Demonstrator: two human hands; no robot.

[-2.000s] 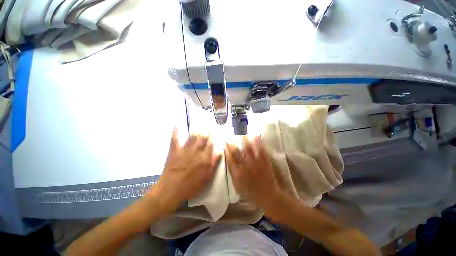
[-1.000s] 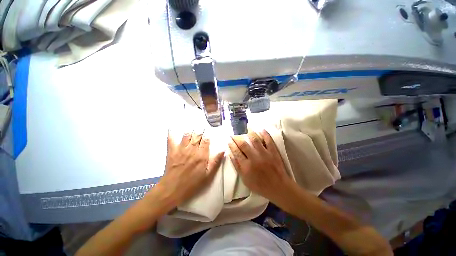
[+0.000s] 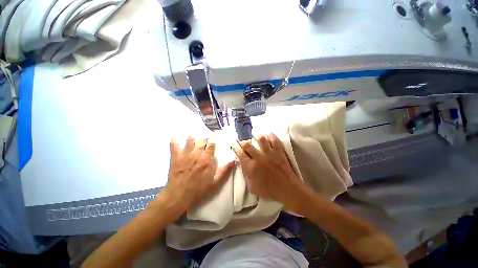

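The cream-beige pleated cloth point(image 3: 317, 146) lies under the machine head and hangs in folds over the table's front edge toward the lap. My left hand point(image 3: 191, 167) lies flat on the cloth, left of the needle area, fingers pointing forward. My right hand point(image 3: 267, 167) presses on the cloth just in front of the presser foot area point(image 3: 242, 125), its fingertips close to it. The needle area is glaring with light, so the needle and stitch line are hard to see.
The white sewing machine head point(image 3: 241, 42) with a blue stripe spans the top. A bundle of beige and grey-white pieces point(image 3: 99, 31) lies at the upper left. Blue tape point(image 3: 25, 115) marks the table's left end; a grey ruler edge point(image 3: 99, 209) runs along the front.
The pleats right of my right hand have spread and shifted since the earliest frame. The view has shifted, so the machine head appears further left. Both hands remain on the cloth.
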